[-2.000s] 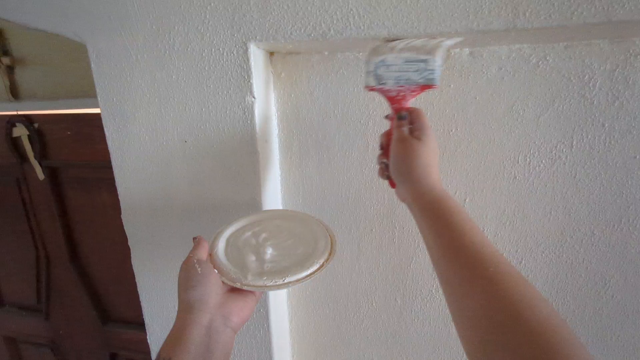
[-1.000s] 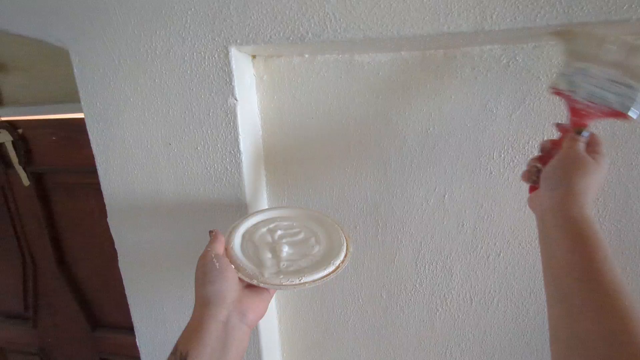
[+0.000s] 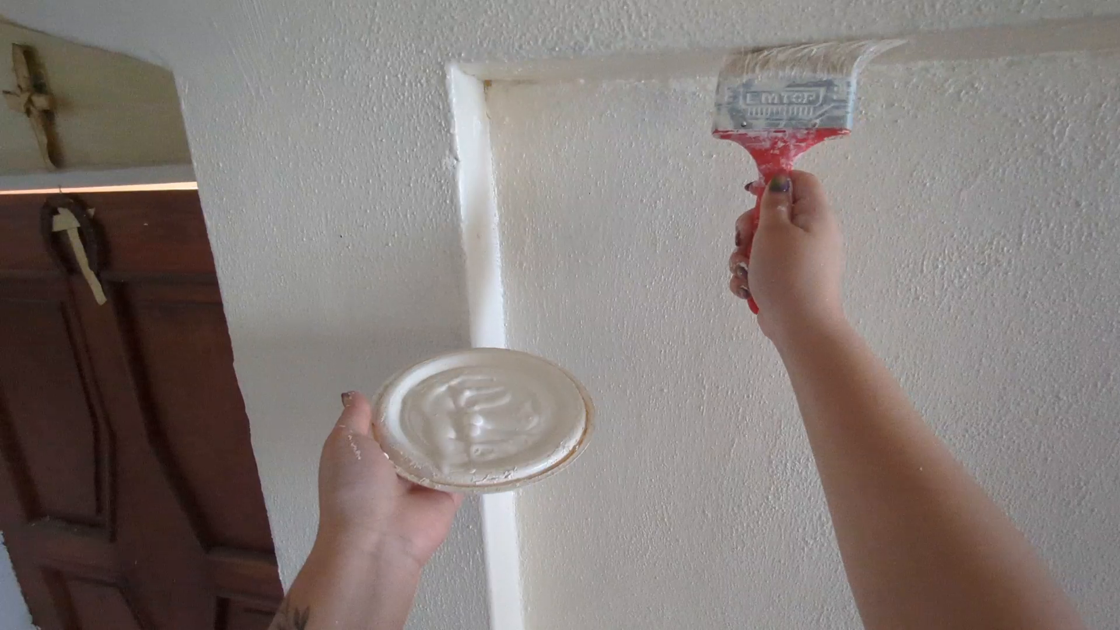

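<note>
My right hand [image 3: 792, 249] is closed around the red handle of a wide paintbrush [image 3: 783, 105], held upright. The brush's bristles, coated in off-white paint, press bent against the top edge of a recessed wall panel [image 3: 647, 289]. My left hand [image 3: 376, 490] holds a round plate or lid [image 3: 484, 420] from below and at its left rim, with the thumb up beside the edge. Thick off-white paint with ridges in it covers the plate's upper face. The plate is in front of the recess's left edge, lower than the brush and to its left.
Textured off-white wall [image 3: 332, 219] surrounds the recess, whose narrow left side [image 3: 488, 262] runs downward. At the far left is a dark brown panelled wooden door [image 3: 105, 394] with a horseshoe-shaped ornament [image 3: 52, 232] on it. A small wooden cross [image 3: 33, 105] hangs above the door.
My right hand and the brush have moved left along the recess's top edge from near its right end in view one second ago. My left hand still holds the plate.
</note>
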